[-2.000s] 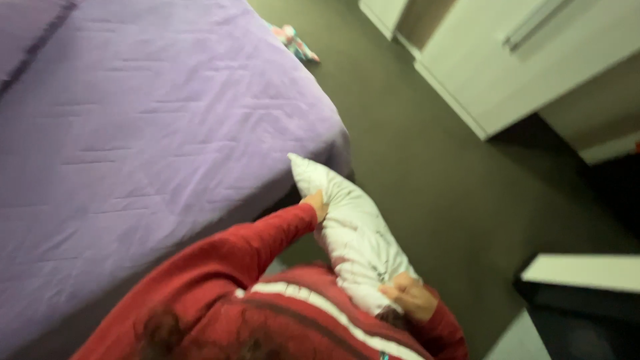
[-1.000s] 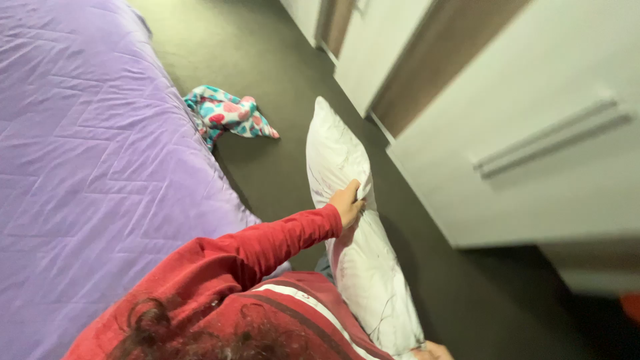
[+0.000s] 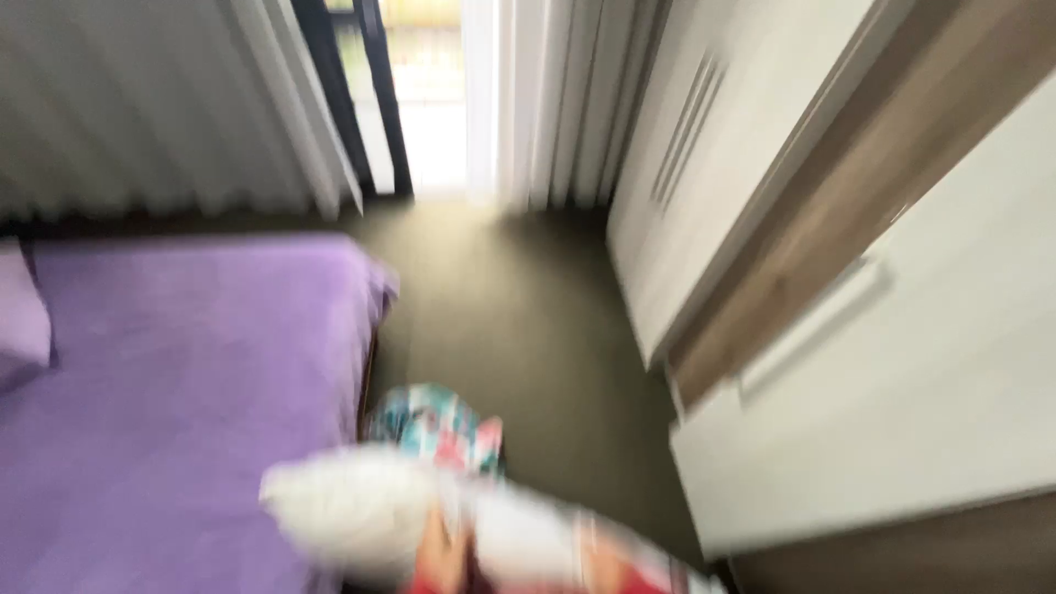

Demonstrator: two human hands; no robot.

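A white pillow (image 3: 355,503) lies slantwise across the bottom of the head view, blurred by motion. My left hand (image 3: 443,549) grips its near side around the middle. Further right along the same pillow, my right hand (image 3: 602,557) holds it too, its fingers smeared by the blur. Both red sleeves are cut off by the lower edge. Just beyond the pillow, a crumpled cloth (image 3: 437,425) with a teal, white and pink pattern rests on the floor against the side of the bed.
The bed with a purple cover (image 3: 190,396) fills the left side, with a light purple pillow (image 3: 21,313) on it. White wardrobe fronts with handles (image 3: 808,330) line the right. Dark carpet (image 3: 536,330) runs between them to grey curtains (image 3: 569,107) and a dark-framed glass door (image 3: 384,107).
The view has swung up towards the door and curtains. The white pillow has turned from lengthwise to crosswise. My right hand now shows further in along it.
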